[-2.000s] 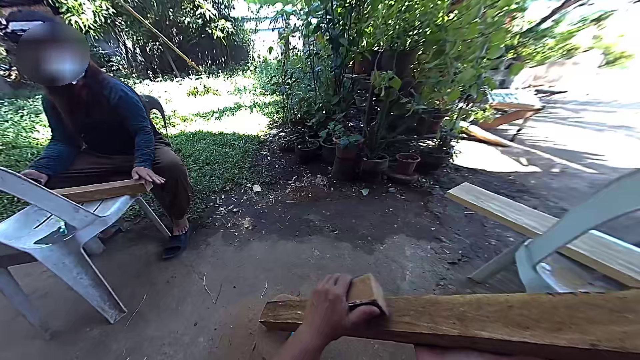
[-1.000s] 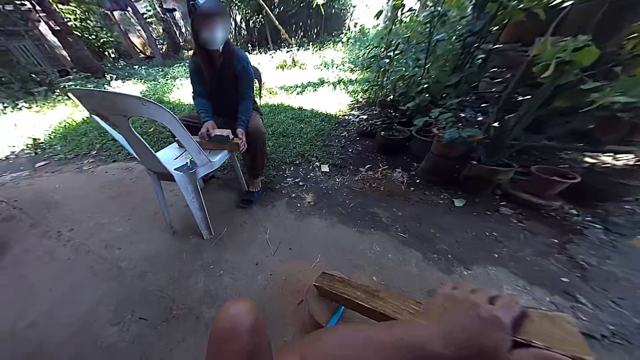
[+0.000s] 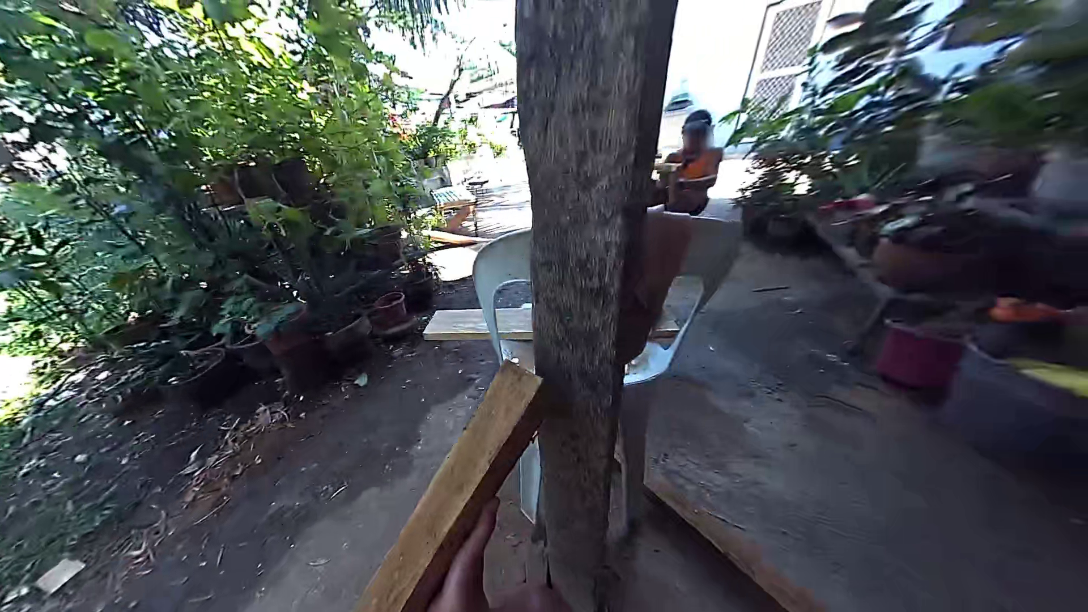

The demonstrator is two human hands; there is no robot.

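A squared piece of light wood (image 3: 459,493) slants up from the bottom edge, its far end beside a weathered wooden post (image 3: 586,255). What looks like my right hand (image 3: 476,565) grips the piece low down, thumb along its right side; the fingers are hidden beneath or cut off by the frame. My left hand is not in view. Behind the post stands a pale plastic chair (image 3: 503,259) with a brown item, perhaps cloth, (image 3: 667,263) at its back. A flat wooden board (image 3: 472,325) lies across behind the post, partly hidden by it and the chair.
Potted plants line the left side, with a terracotta pot (image 3: 389,313) near the board. More planters, one a magenta pot (image 3: 920,361), stand at right. A person in orange (image 3: 699,168) is farther back. A wooden strip (image 3: 722,544) lies on the ground at lower right.
The view has swung far to the right, bringing the post and another person into sight. The seated person and the left-hand chair have left the view. The held wood now points upward.
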